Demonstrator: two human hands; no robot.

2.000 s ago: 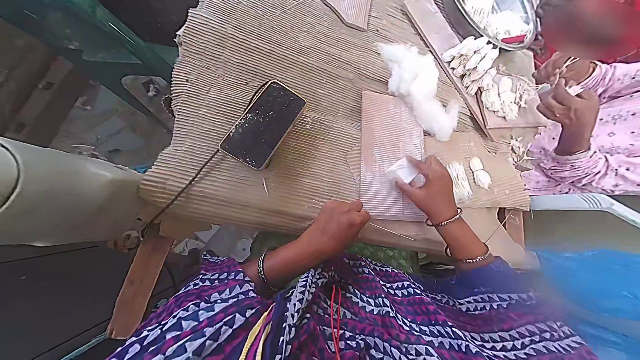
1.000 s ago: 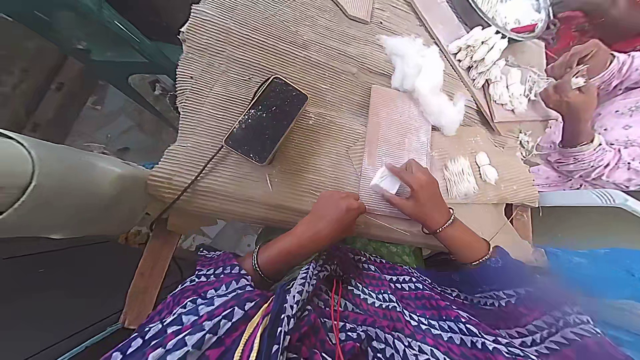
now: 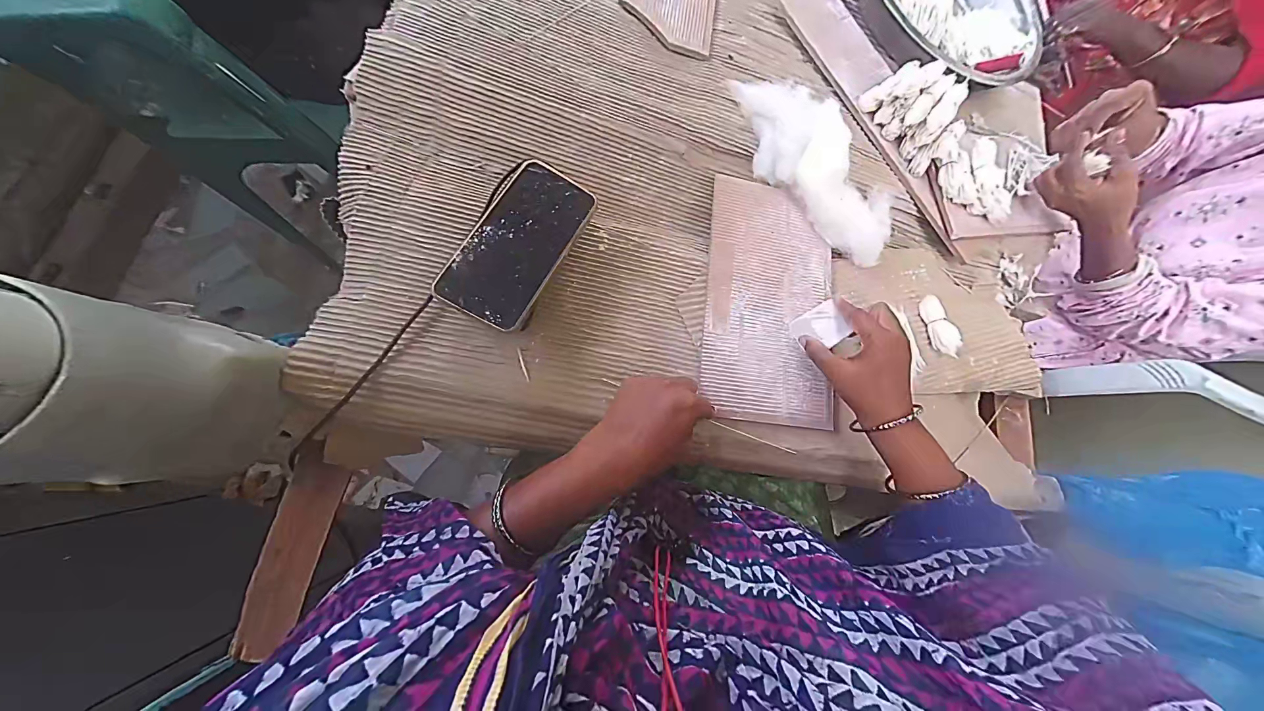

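My left hand (image 3: 657, 420) is closed at the near left corner of a ridged flat board (image 3: 768, 306), with a thin straw-like stick (image 3: 752, 435) reaching out from its fingertips. My right hand (image 3: 871, 360) pinches a small white block (image 3: 822, 326) over the board's right edge; whether the block is paper or another material I cannot tell. Fluffy white cotton (image 3: 815, 163) lies at the board's far right corner. Beside my right hand are a small tied bundle of cotton wicks (image 3: 939, 326) and more wicks, partly hidden by my fingers.
A dusty smartphone (image 3: 514, 245) with a cable lies left on the corrugated cardboard (image 3: 425, 128). Wick bundles (image 3: 923, 114) and a metal bowl (image 3: 1039, 39) are at the far right, near a co-worker's hands (image 3: 1096, 193). A green chair (image 3: 197, 89) stands left, a pale chair arm (image 3: 1155, 375) right.
My right hand has moved a little away from me and to the right on the board, with the white block in it. My left hand stays by the board's near left corner.
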